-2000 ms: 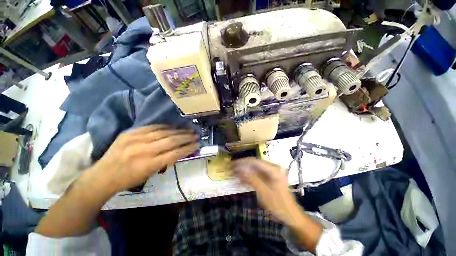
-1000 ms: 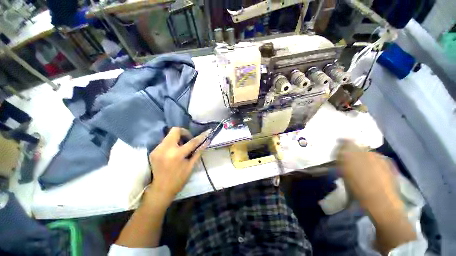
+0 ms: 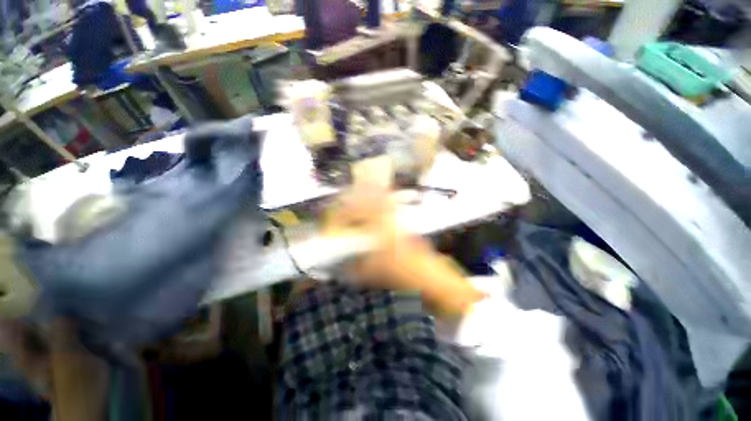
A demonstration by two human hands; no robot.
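Observation:
The blue-grey garment piece (image 3: pixel 148 255) is blurred. It hangs over the table's front edge at the left, with white fabric (image 3: pixel 86 215) beside it. My left hand (image 3: pixel 70 349) is at the lower left, strongly blurred and partly covered by the garment, which it appears to hold up. My right hand (image 3: pixel 370 215) is blurred in front of the overlock machine (image 3: pixel 370 123); its fingers point towards the machine, and I cannot tell whether it holds anything. The presser foot area is too blurred to read.
A dark slim tool (image 3: pixel 436 191) lies on the white table (image 3: pixel 486 182) right of the machine. Blue-grey cut pieces (image 3: pixel 560 288) with white cloth lie low at the right. A blue container (image 3: pixel 545 89) and a green basket (image 3: pixel 679 70) are further back right.
The garment has moved left and towards me, off its place behind the table edge, with my left hand. My right hand has come from the right to the machine front. The view has turned right.

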